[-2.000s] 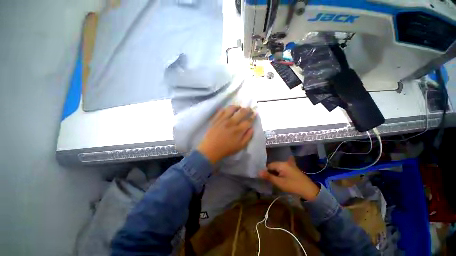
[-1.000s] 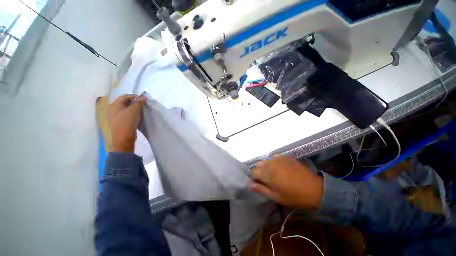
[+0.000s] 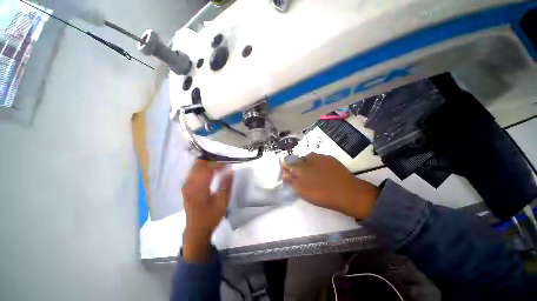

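A light grey cloth piece [image 3: 253,197] lies on the white machine bed below the head of the sewing machine [image 3: 330,64]. My right hand [image 3: 324,181] pinches the cloth's right edge just in front of the needle area. My left hand [image 3: 206,197] is blurred at the cloth's left side, fingers bent upward; whether it holds the cloth cannot be told. The needle and foot are mostly hidden by the machine head and glare.
Black labels [image 3: 344,136] and a dark plastic bag [image 3: 406,114] lie right of the needle, beside a black smartphone [image 3: 489,159]. More cloth [image 3: 162,164] lies at the left over a brown-edged sheet. A pale wall [image 3: 70,176] stands at left.
The view has moved closer to the machine. The cloth, stretched between both hands over the table edge, is now on the bed near the needle. Both hands have come closer together.
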